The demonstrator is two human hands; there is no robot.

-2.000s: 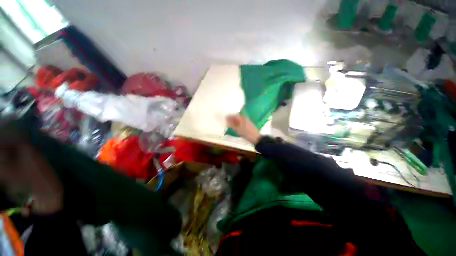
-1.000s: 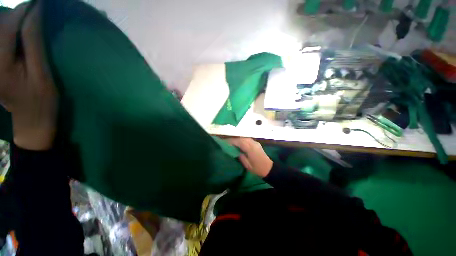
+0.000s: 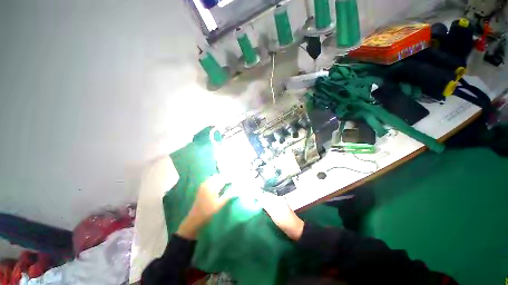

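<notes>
A plain green cloth panel [image 3: 239, 245] lies over the table's front edge and reaches up to the overlock machine [image 3: 278, 147]. My left hand [image 3: 205, 206] rests on the cloth at its left part, fingers pointing to the machine. My right hand [image 3: 283, 216] is on the cloth just below the machine's front. The bright lamp washes out both sets of fingertips, so their grip is hard to see. More green cloth [image 3: 186, 167] lies on the table left of the machine.
Green strips [image 3: 356, 94], a green tool [image 3: 356, 148], a dark flat pad [image 3: 401, 103] and an orange box [image 3: 392, 43] lie right of the machine. Green thread cones [image 3: 283, 26] stand behind it. A large green pile [image 3: 445, 211] is at right, bagged goods [image 3: 100, 259] at lower left.
The view has turned right. The green panel, held up at the left a second ago, is now down at the machine. My left hand has come from the far left to the machine's front beside my right.
</notes>
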